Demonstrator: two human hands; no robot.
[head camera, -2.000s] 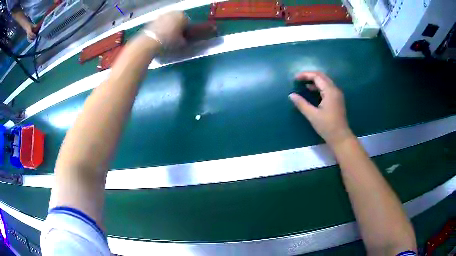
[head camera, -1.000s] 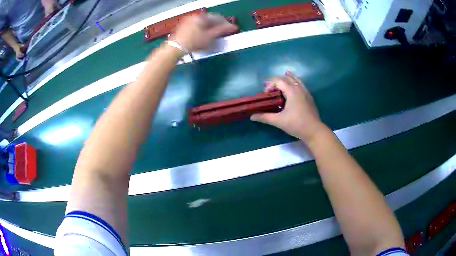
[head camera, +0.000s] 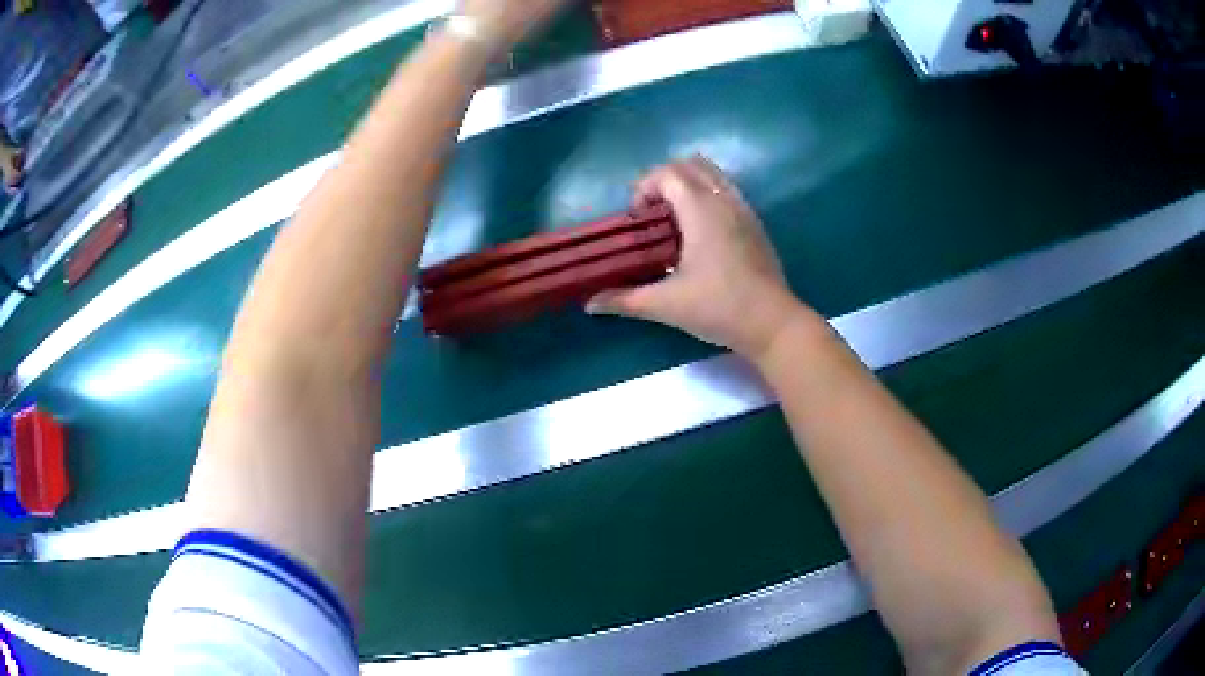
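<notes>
A stack of red carriers (head camera: 548, 273), several bars side by side, is over the middle green belt. My right hand (head camera: 714, 264) grips its right end between thumb and fingers. My left hand (head camera: 509, 19) reaches to the far lane and is cut off by the top edge; its fingers are out of the picture, so what it holds cannot be told. Another red carrier (head camera: 687, 16) lies on the far lane just right of my left hand.
A red bin (head camera: 41, 460) with a blue bin behind it stands at the far left. A lone red carrier (head camera: 98, 243) lies on the far lane. A white box (head camera: 971, 33) is at top right. More red carriers (head camera: 1099, 610) lie at bottom right. Pale metal strips divide the belts.
My right hand, empty at first, has taken hold of red carriers, and the stack looks thicker than a second ago. My left hand has moved up to the top edge. The view has shifted.
</notes>
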